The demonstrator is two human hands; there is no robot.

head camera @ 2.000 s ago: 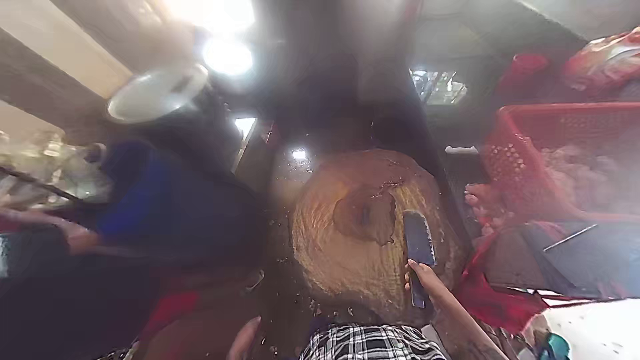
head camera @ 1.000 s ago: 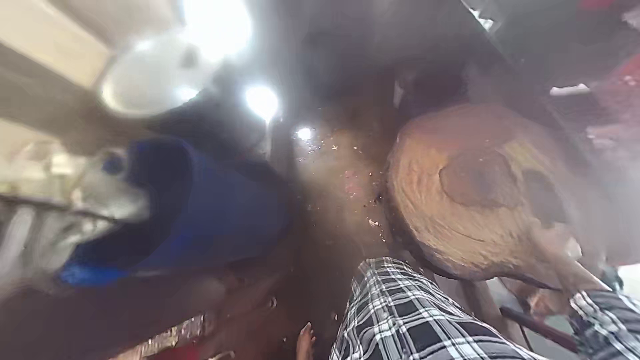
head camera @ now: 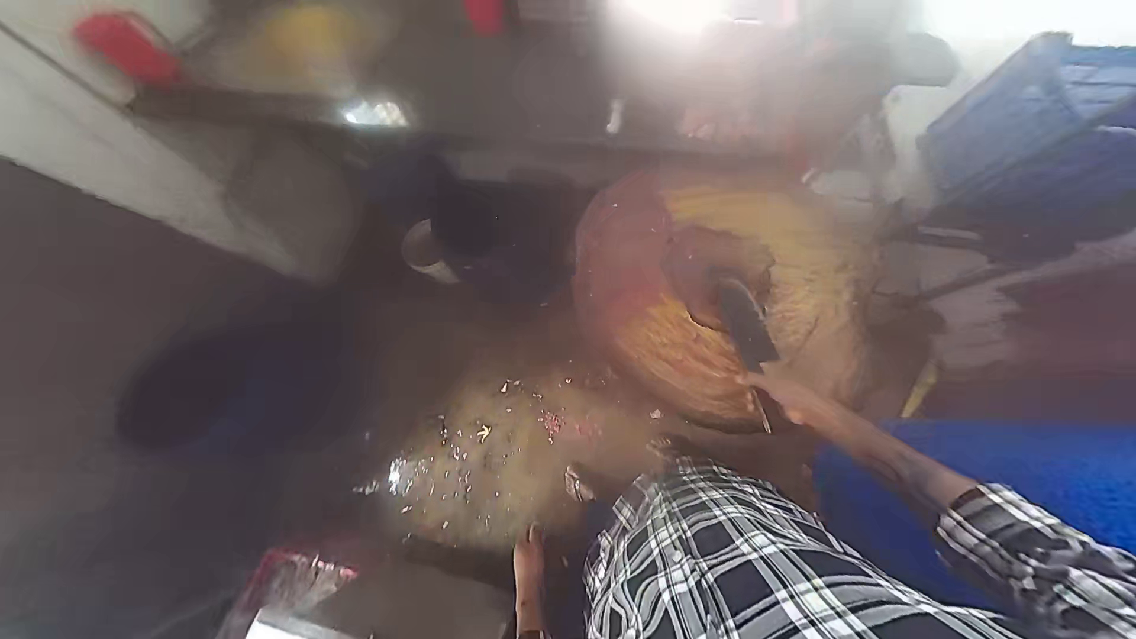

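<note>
A large round wooden chopping block (head camera: 692, 355) stands right of the middle, with a dark hollow in its centre. My right hand (head camera: 779, 390) is shut on the handle of a cleaver, and the dark blade (head camera: 744, 315) lies over the block's hollow. My left hand (head camera: 529, 543) hangs low at the bottom edge of the view, left of my checked shirt, away from the block. It seems to hold nothing, but its fingers are too small and blurred to tell how they are bent.
The wet floor (head camera: 479, 461) bears scattered scraps. A blue plastic crate (head camera: 1003, 124) stands at the upper right, and a blue surface (head camera: 1003, 461) lies beside my right arm. Behind the block runs a dark counter (head camera: 532, 98). A pale container (head camera: 428, 253) sits left of the block.
The view has swung widely. The cleaver, near the block's right edge two seconds ago, now lies over its central hollow, still in my right hand.
</note>
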